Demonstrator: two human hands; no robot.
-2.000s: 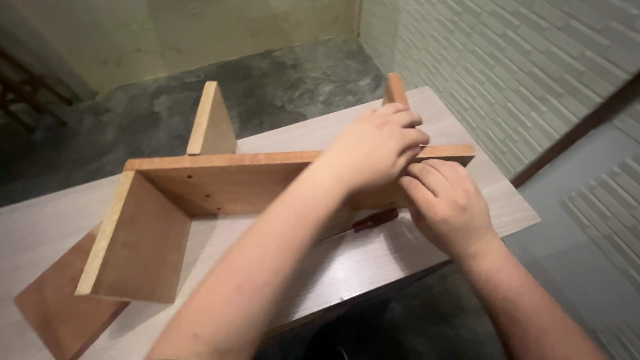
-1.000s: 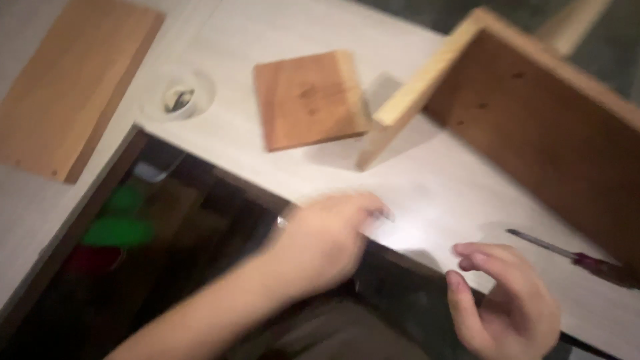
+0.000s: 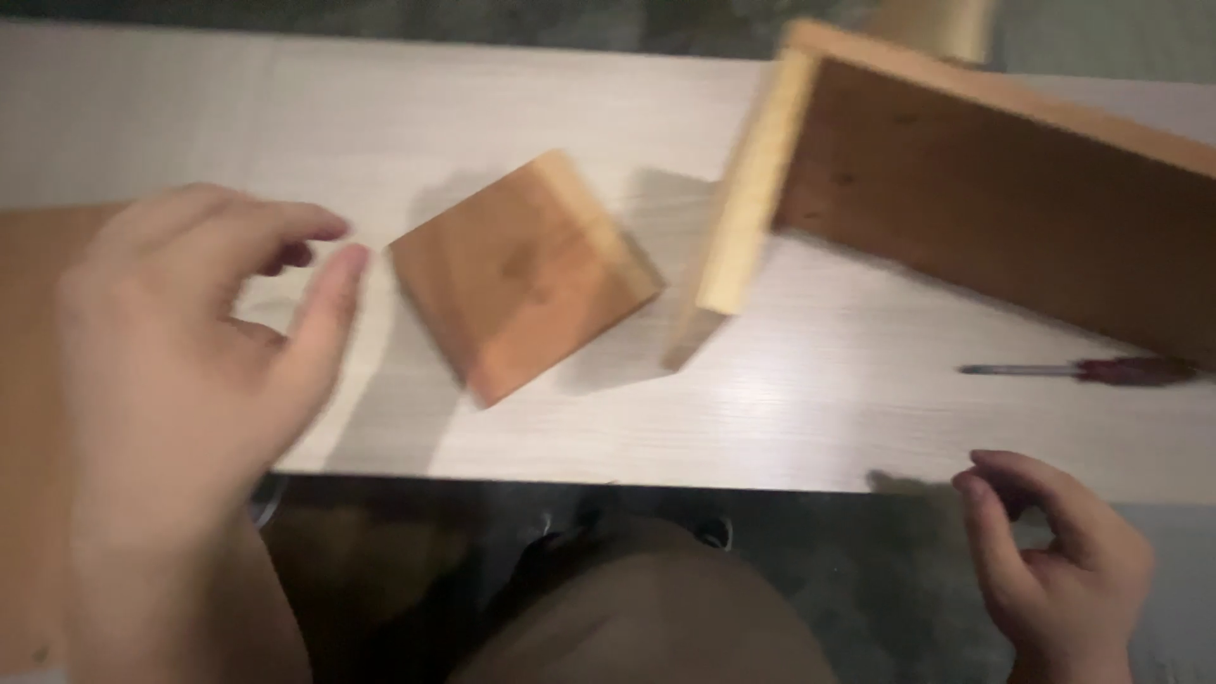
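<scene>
My left hand [image 3: 204, 332] is raised at the left with thumb and fingers apart and nothing between them. Just right of its fingertips, a square wooden board [image 3: 527, 280] lies on the pale tabletop [image 3: 608, 427]. At the right stands a wooden frame of joined boards [image 3: 988, 190], its pale end board [image 3: 750, 190] toward the square piece. A screwdriver with a dark red handle [image 3: 1130, 370] lies in front of the frame. Below the screwdriver, near the table's front edge, my right hand [image 3: 1059, 560] is curled, empty, with a gap inside the fingers; its thumb and index fingertips look close together.
A larger wooden board [image 3: 38, 427] lies at the far left, partly behind my left hand. The table's front edge runs below the square board, with my legs [image 3: 646, 617] under it. Another pale wooden piece [image 3: 936, 28] juts out behind the frame.
Two seconds ago both hands were at the frame's right end; now they are away from it and apart. The view has swung strongly to the left.
</scene>
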